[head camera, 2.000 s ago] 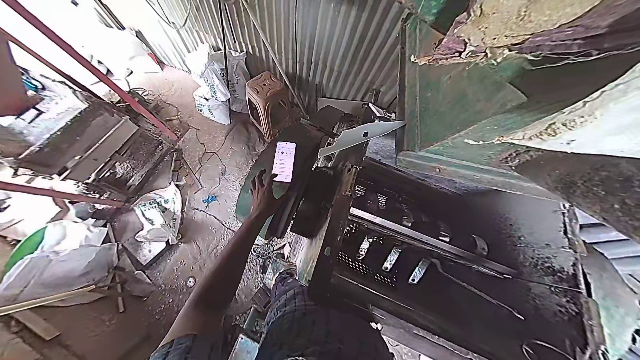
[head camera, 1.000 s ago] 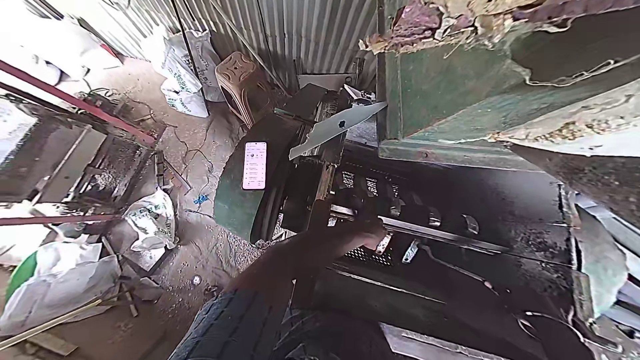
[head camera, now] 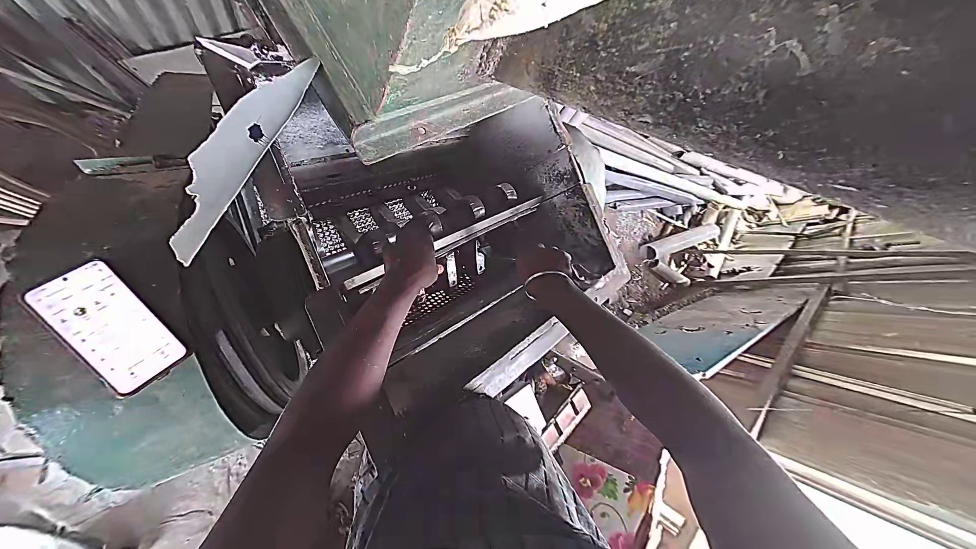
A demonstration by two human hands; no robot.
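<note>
An open metal machine housing (head camera: pixel 587 229) holds a long metal bar (head camera: pixel 499 221), curved metal blades (head camera: pixel 476 206) and a perforated metal screen (head camera: pixel 450 301). My left hand (head camera: pixel 412 258) is closed around the bar near its left part, beside the blades; its fingertips are partly hidden. Deeper in shadow at the right of the housing is my right hand (head camera: pixel 543 263), with a bangle at the wrist. Its fingers look bent, but whatever they touch is too dark to make out.
A lit phone (head camera: pixel 105 328) lies on the green metal guard (head camera: pixel 114 450) at left. A jagged metal plate (head camera: pixel 244 152) juts up beside the housing, over a dark wheel (head camera: pixel 244 335). Green sheet metal (head camera: pixel 435 114) overhangs the back. Scrap lengths (head camera: pixel 686 179) lie at right.
My left hand touched the phone two seconds ago; one second ago it was inside the housing, where it still is. My right hand has come into view there. The view has turned and come closer.
</note>
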